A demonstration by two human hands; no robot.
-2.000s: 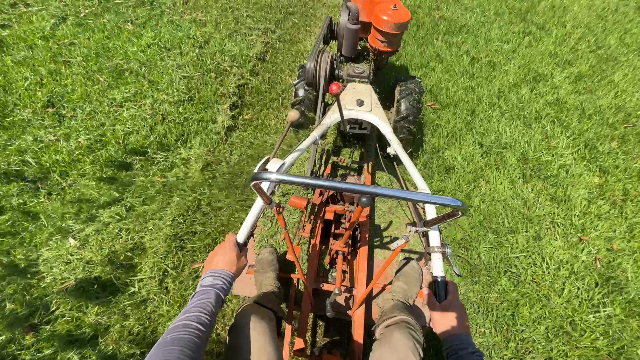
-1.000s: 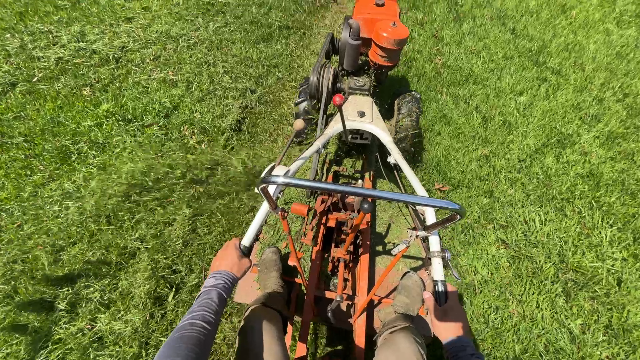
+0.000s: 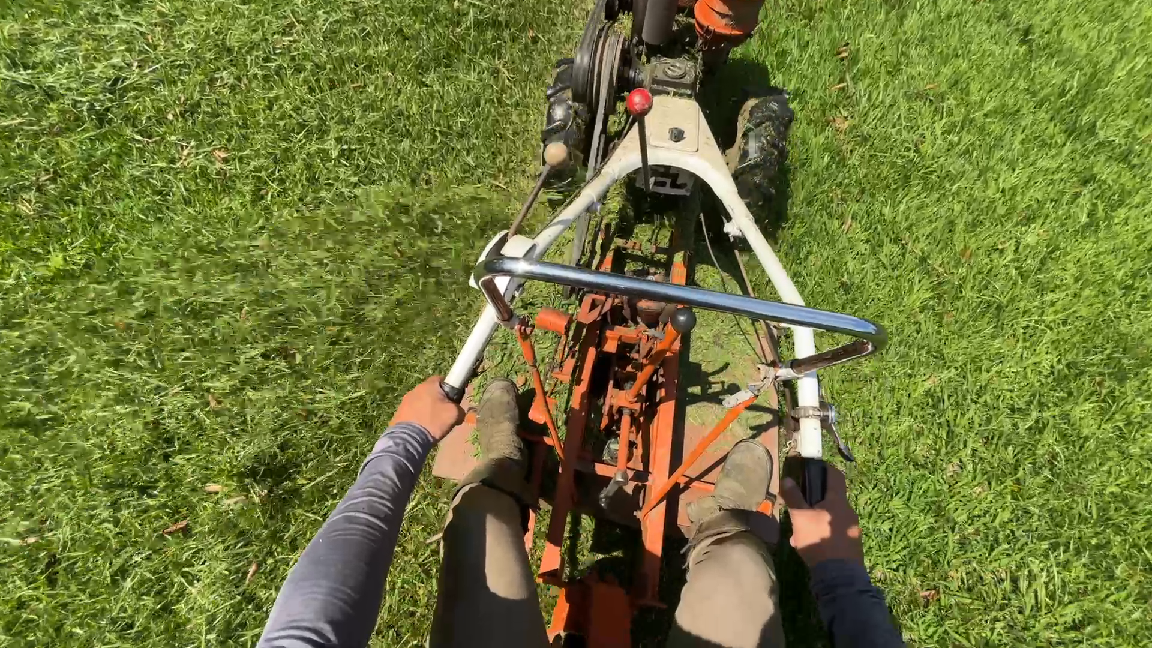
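My left hand is closed around the black grip at the end of the left white handlebar. On the other side, my right hand holds the black grip of the right white handlebar, below a small clamped lever. A chrome bar runs across between the handlebars. Ahead stand a red-knobbed lever and a tan-knobbed lever. Between my legs is the orange steel frame, with a black-knobbed lever. Both my boots rest on footplates at its sides.
Two lugged tires, left and right, flank the drive belt and pulley. An orange engine part is cut off at the top edge. Grass surrounds the machine, with blurred clippings on the left.
The view has tilted down, so the orange engine is now mostly cut off at the top. Both hands stay on the grips, and the grass around the machine has changed.
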